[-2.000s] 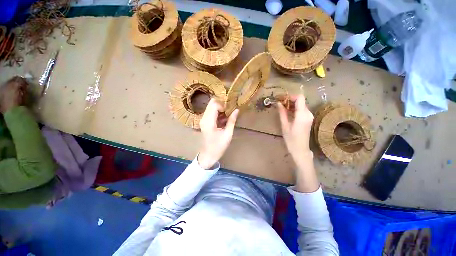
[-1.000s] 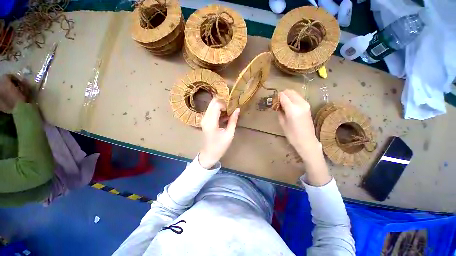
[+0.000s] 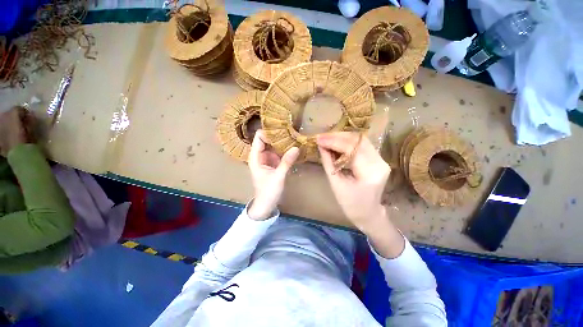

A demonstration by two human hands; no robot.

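Note:
A flat tan wrapped ring (image 3: 348, 89) is held up in front of me with its face towards me. My left hand (image 3: 272, 163) grips its lower left edge between thumb and fingers. My right hand (image 3: 351, 169) pinches a thin brown cord (image 3: 342, 161) at the ring's lower inner edge; part of the cord hangs by the fingers. Another wrapped ring (image 3: 231, 133) lies on the cardboard, partly hidden behind the held ring. The cord's very end at the ring is covered by my right fingertips.
Ring stacks (image 3: 272, 54) stand along the back, another stack (image 3: 441, 167) at right. A phone (image 3: 498, 209), plastic bottle (image 3: 502, 45), glue bottle (image 3: 452, 54) and white plastic bag (image 3: 543, 83) lie right. A blue crate (image 3: 447, 287) is below right. A person's green sleeve (image 3: 32, 198) is at left.
The held ring has turned from nearly edge-on to face me. My right hand has moved left with the cord, from beside the ring to its lower inner edge.

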